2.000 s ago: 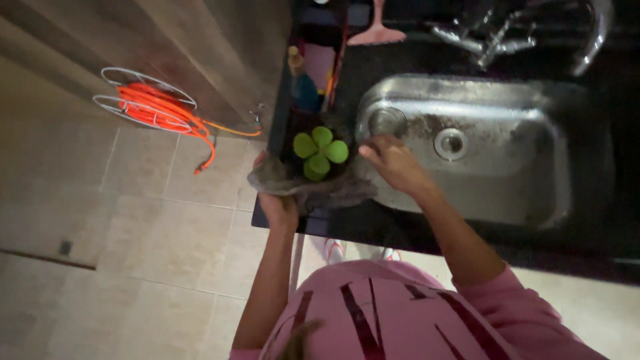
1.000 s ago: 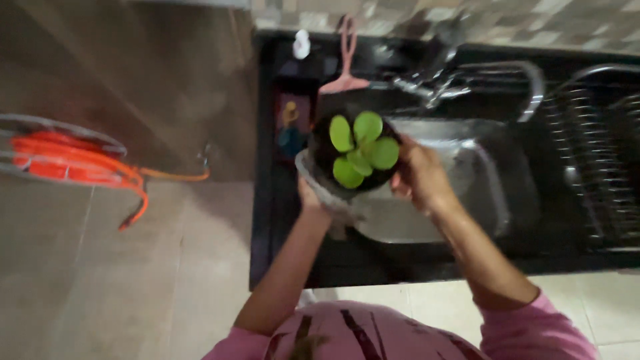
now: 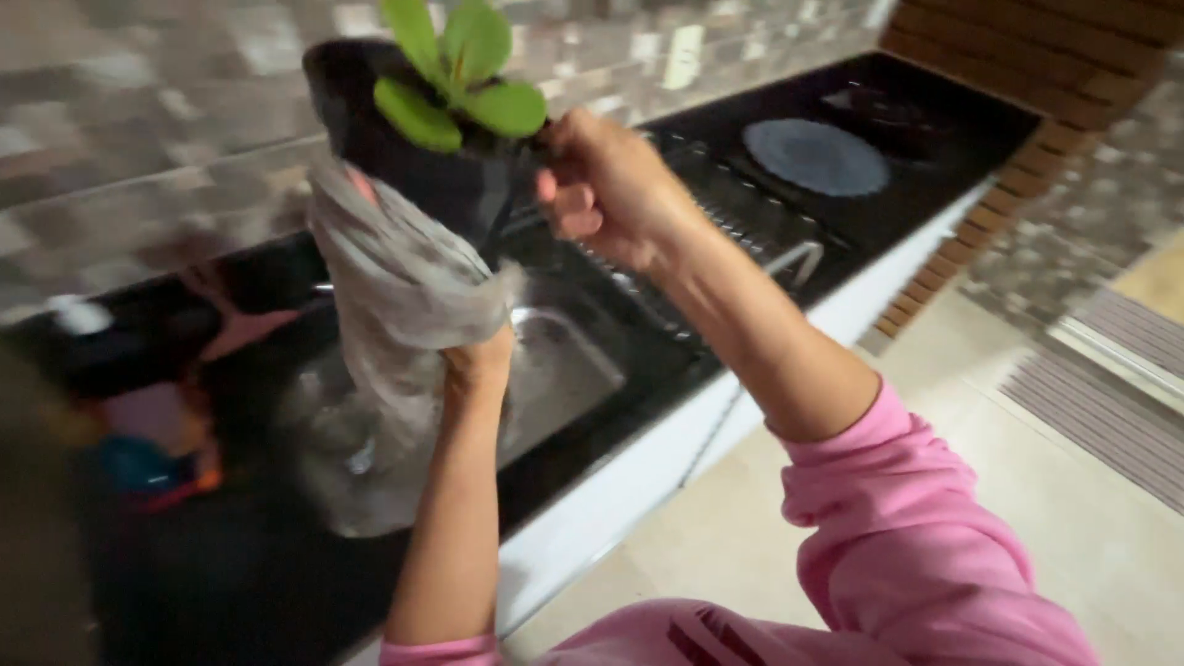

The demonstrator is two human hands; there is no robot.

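A black plant pot (image 3: 416, 185) with a green broad-leaved plant (image 3: 462, 83) is held up in front of the tiled wall, above the sink. My left hand (image 3: 476, 356) supports the pot from below through a greyish cloth (image 3: 398, 268), which wraps its lower part and hangs down; most of the fingers are hidden by it. At the pot's right rim is my right hand (image 3: 601, 185), its fingers curled and the fingertips at the edge. The picture is blurred there.
Below the pot lies a steel sink (image 3: 564, 361) in a black countertop (image 3: 213, 573). A pink squeegee (image 3: 245, 328), a white bottle (image 3: 81, 314) and a tray of cleaning things (image 3: 153, 435) are at the left. Beyond the sink stand a dish rack (image 3: 740, 231) and a round pale mat (image 3: 816, 157).
The potted plant, in both hands, has gone from the counter's left end beside the sink to up in front of the wall. The view has swung strongly to the right.
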